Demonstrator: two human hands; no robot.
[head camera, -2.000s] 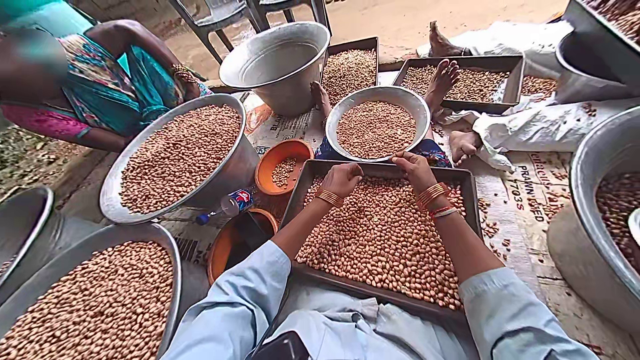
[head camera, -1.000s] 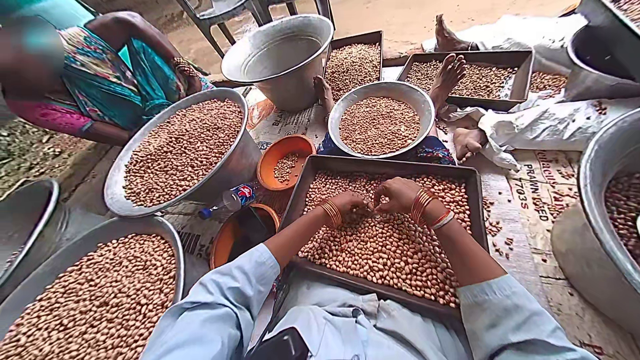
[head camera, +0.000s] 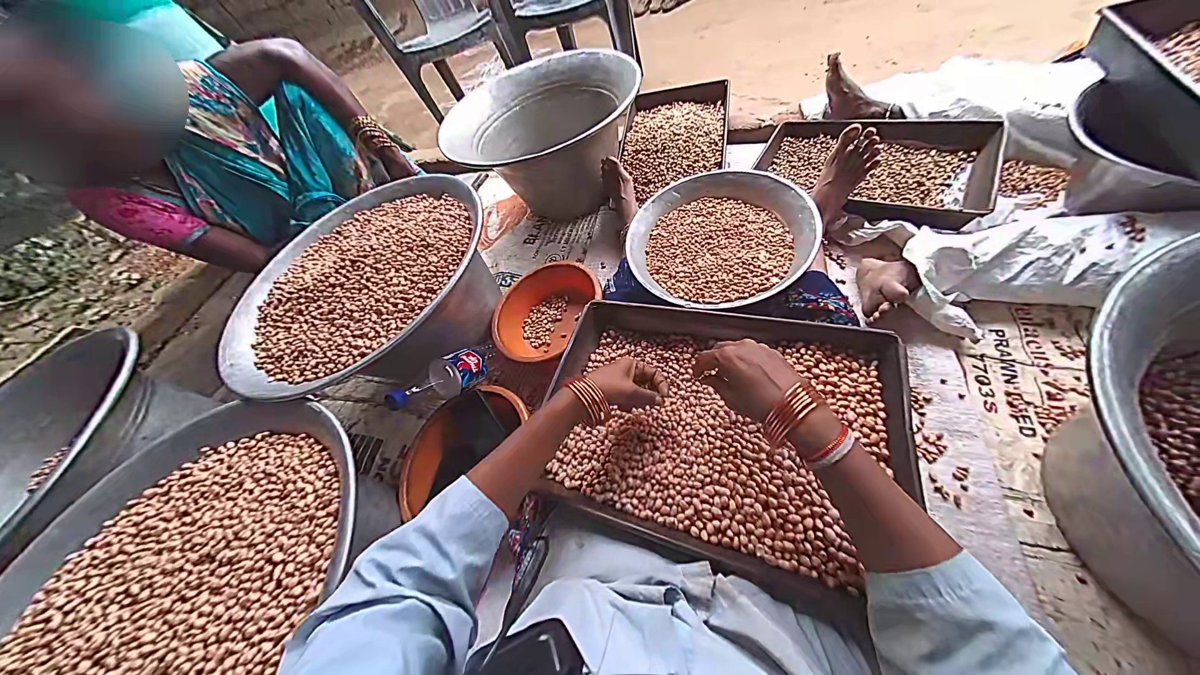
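A dark rectangular metal tray (head camera: 900, 412) full of pinkish-brown nuts or seeds (head camera: 703, 487) lies across my lap. My left hand (head camera: 630, 384) is over the upper left part of the nuts, fingers curled; whether it holds one cannot be told. To its right, my right hand (head camera: 741, 375) hovers low over the nuts, fingertips bent down toward them, its grasp unclear. Both wrists wear bangles. Just beyond the tray stands a round metal basin (head camera: 637, 234) of similar nuts. An orange bowl (head camera: 506, 319) with a few nuts sits at the tray's upper left corner.
Large metal basins of nuts (head camera: 478, 234) stand at left, another (head camera: 1106, 394) at right. A plastic bottle (head camera: 459, 372) lies by a second orange bowl (head camera: 412, 469). A seated person (head camera: 309, 159) is at upper left; another person's feet (head camera: 848, 169) extend near two more trays (head camera: 989, 173).
Two seconds ago both hands were at the tray's far edge. They have come back over the nuts, and since one second ago they have moved apart.
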